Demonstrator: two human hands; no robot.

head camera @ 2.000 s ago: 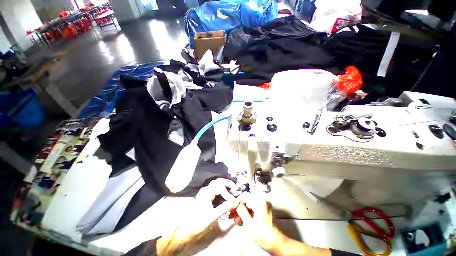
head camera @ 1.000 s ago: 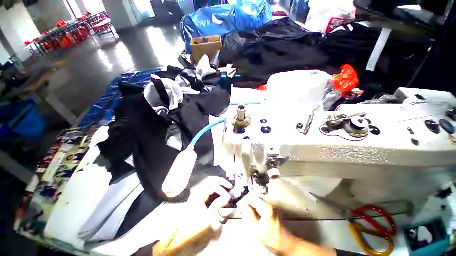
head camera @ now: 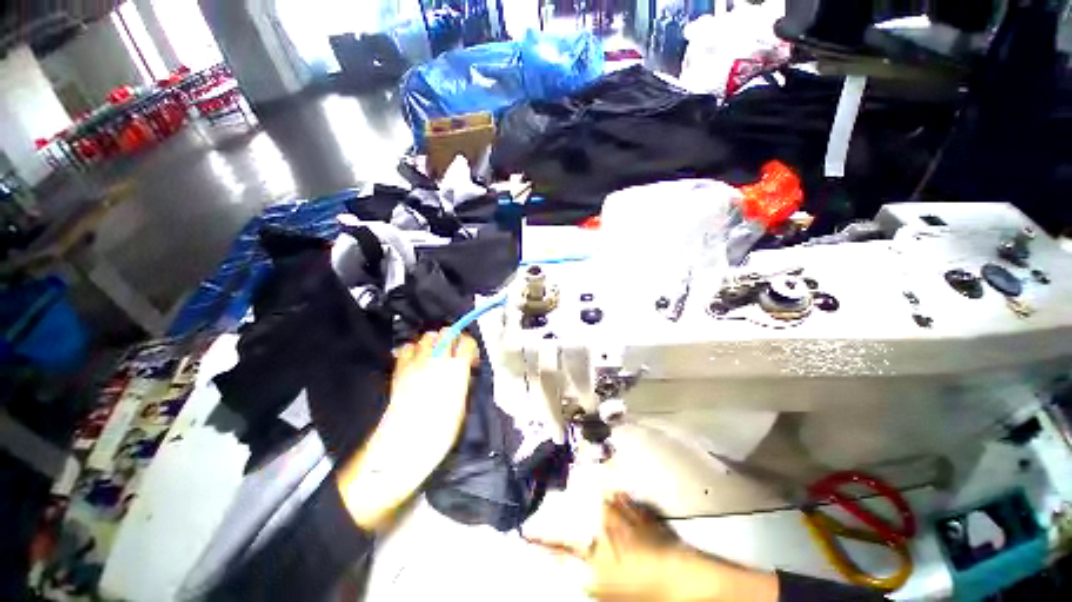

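Observation:
The black garment (head camera: 323, 341) lies heaped left of the needle, with a grey-white part (head camera: 382, 253) near its top. A dark section (head camera: 482, 470) reaches the needle area (head camera: 591, 437) under the machine head. My left hand (head camera: 429, 394) is raised over the garment at the end of the blue tube (head camera: 476, 312). It covers the place of the white bulb-shaped fitting; its grip is unclear. My right hand (head camera: 629, 547) is low in front of the needle, fingers bent near the bright table surface. Glare and blur hide whether it pinches cloth.
The white sewing machine (head camera: 811, 353) reaches right. Red and yellow-handled scissors (head camera: 864, 506) lie under its arm, beside a teal tray (head camera: 1005, 576). Behind are a clear bag with a red-orange part (head camera: 772, 194), black cloth (head camera: 623, 129), a cardboard box (head camera: 459, 141) and blue plastic (head camera: 506, 77).
My left hand has moved from the needle up and left to the blue tube's end. The dark cloth by the needle is now more exposed. My right hand is slightly lower. The view has shifted.

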